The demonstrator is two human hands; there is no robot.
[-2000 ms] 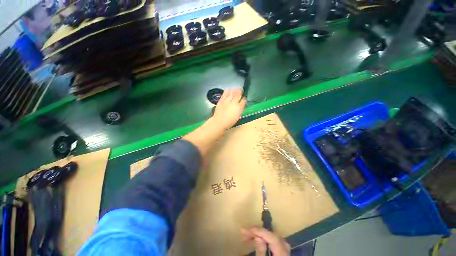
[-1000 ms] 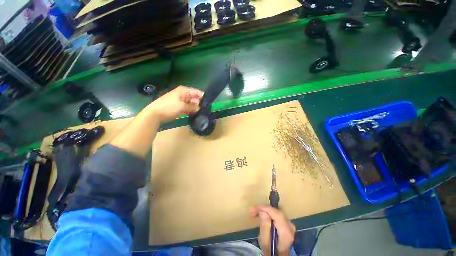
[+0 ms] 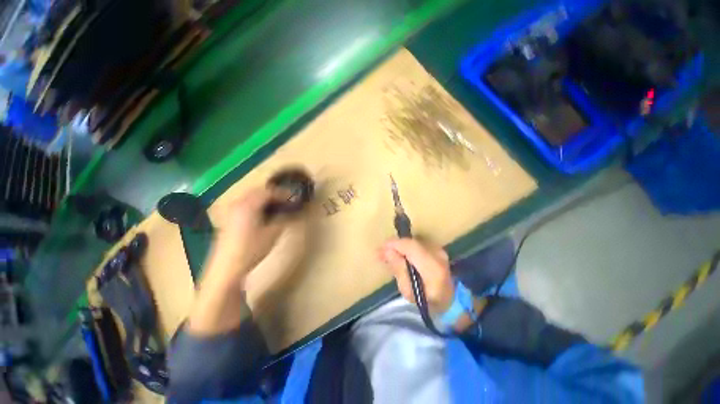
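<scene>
My left hand (image 3: 243,229), blurred, holds black headphones by one round ear cup (image 3: 294,189) over the left part of the cardboard work sheet (image 3: 331,276). The other ear cup (image 3: 181,207) sticks out to the left of the hand. The headband between them is mostly hidden by my hand. My right hand (image 3: 417,268) is closed around the black handle of a soldering iron (image 3: 402,221). Its silver tip points up and away over the sheet, to the right of the held ear cup, not touching it.
Gold-brown bits (image 3: 426,122) lie on the sheet's far right part. A blue plastic bin (image 3: 570,158) with black items and a red light stands at the right. Waiting headphones (image 3: 126,292) lie at the left. A green conveyor (image 3: 260,87) carrying headphones runs beyond, with stacked cardboard (image 3: 110,71).
My left hand has brought the headphones from the conveyor onto the work sheet, nearer the iron. My right hand still holds the iron. The view has tilted and shifted.
</scene>
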